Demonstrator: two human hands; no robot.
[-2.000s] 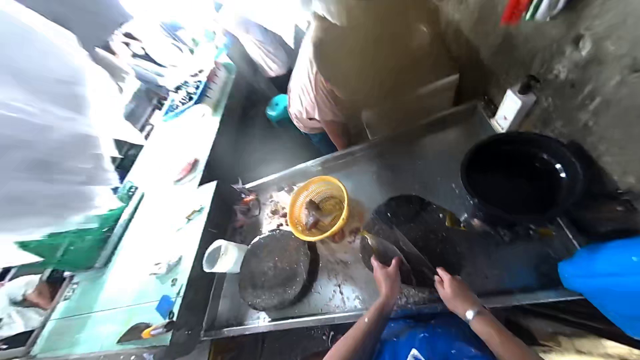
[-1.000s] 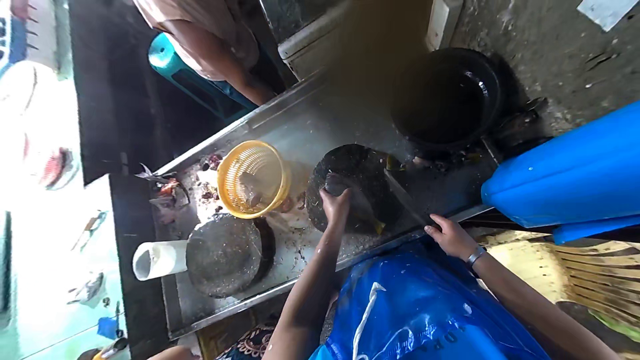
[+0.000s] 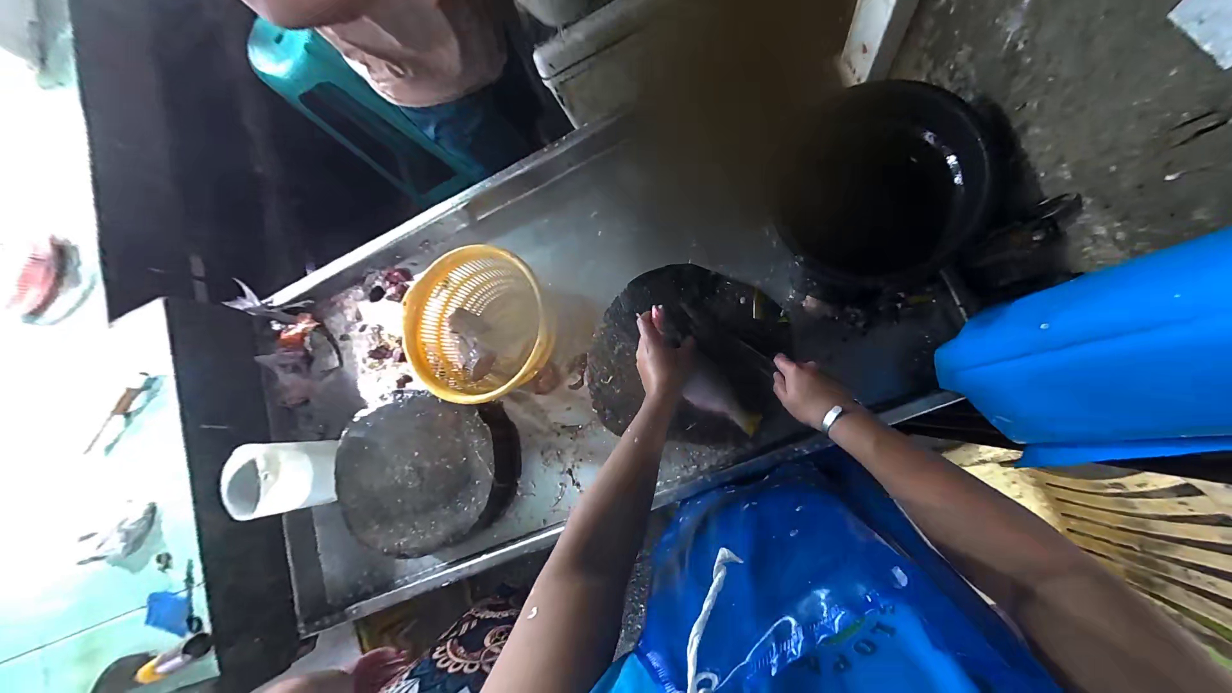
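A fish [image 3: 717, 393] with a yellowish tail lies on a dark round chopping block [image 3: 621, 361] in a metal tray table. My left hand [image 3: 662, 358] is closed on the fish at its upper end, thumb and fingertips showing. My right hand [image 3: 807, 387] grips the handle end of a knife [image 3: 736, 342], whose dark blade reaches left over the block toward my left hand. The knife's far end blends with the dark block. To the left stands a yellow plastic basket [image 3: 529, 371] with a piece of fish [image 3: 470, 342] in it.
A second round block [image 3: 414, 476] and a white plastic container [image 3: 279, 479] are at the tray's left, near fish scraps [image 3: 298, 337]. A black basin [image 3: 885, 183] stands at upper right, a blue plastic-covered object [image 3: 1107, 346] at right. A person [image 3: 423, 48] sits on a teal chair [image 3: 337, 125] across the tray.
The view has shifted and come closer over the tray. Since a second ago the knife has come in over the block, nearer my left hand, which stays at the fish.
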